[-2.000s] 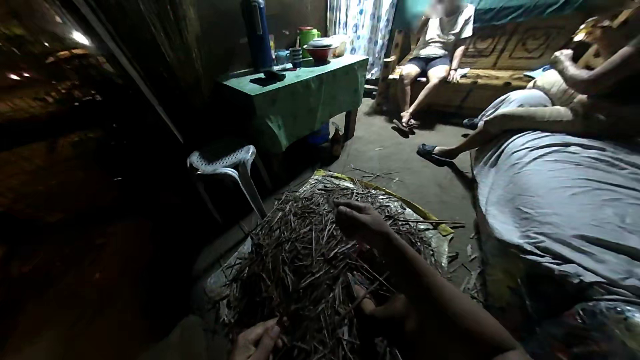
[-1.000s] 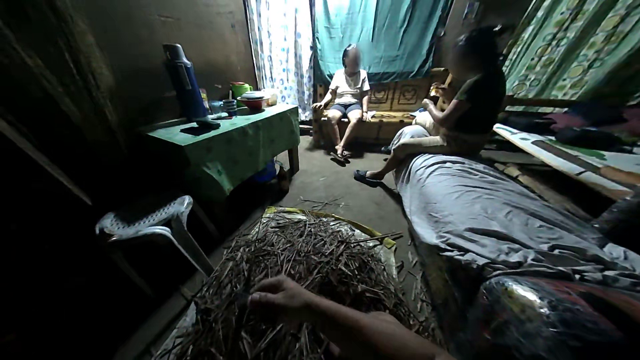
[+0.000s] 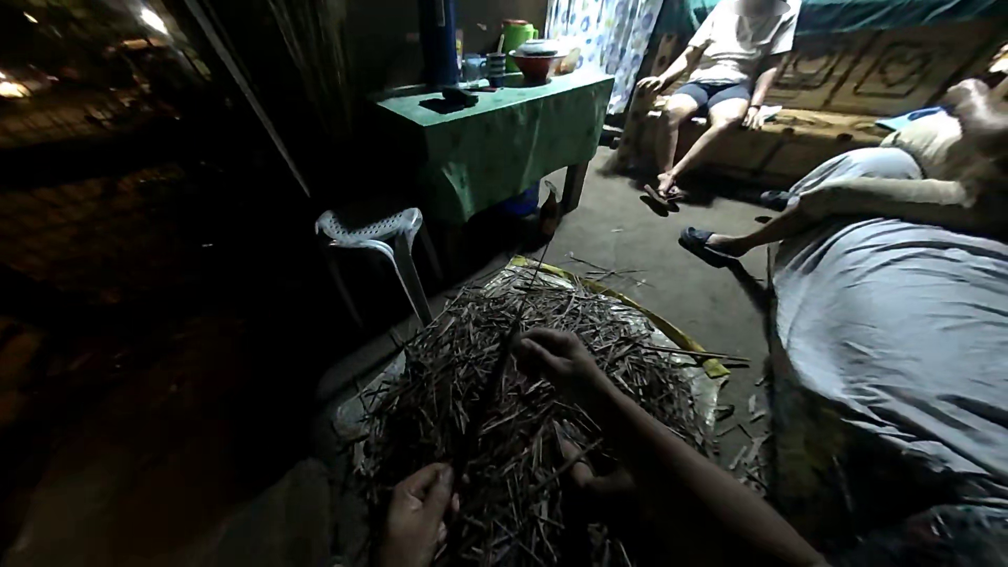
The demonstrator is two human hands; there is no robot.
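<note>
A heap of short, dry plant stalks [image 3: 630, 378] lies on a sheet with a yellow edge [image 3: 661, 323]. Over the bottom part of the heap, my left hand [image 3: 421, 508] is closed on the lower end of a long, thin, dark stalk [image 3: 492, 382]. The stalk slants up and away from it. My right hand [image 3: 555, 358] is above the middle of the heap, its fingers bent close to the same stalk; whether they grip it is unclear. Below my right forearm, part of a bare foot shows among the stalks.
A white plastic stool [image 3: 374, 228] stands left of the heap, beside a table with a green cloth [image 3: 516, 134] bearing a flask and bowls. One person [image 3: 728, 55] sits on a wooden bench; another sits at right near a grey cloth [image 3: 890, 315]. Loose stalks lie on the floor.
My left hand, out of view one second ago, is in view at the bottom, with a long stalk between it and my right hand. The view has turned back left and down.
</note>
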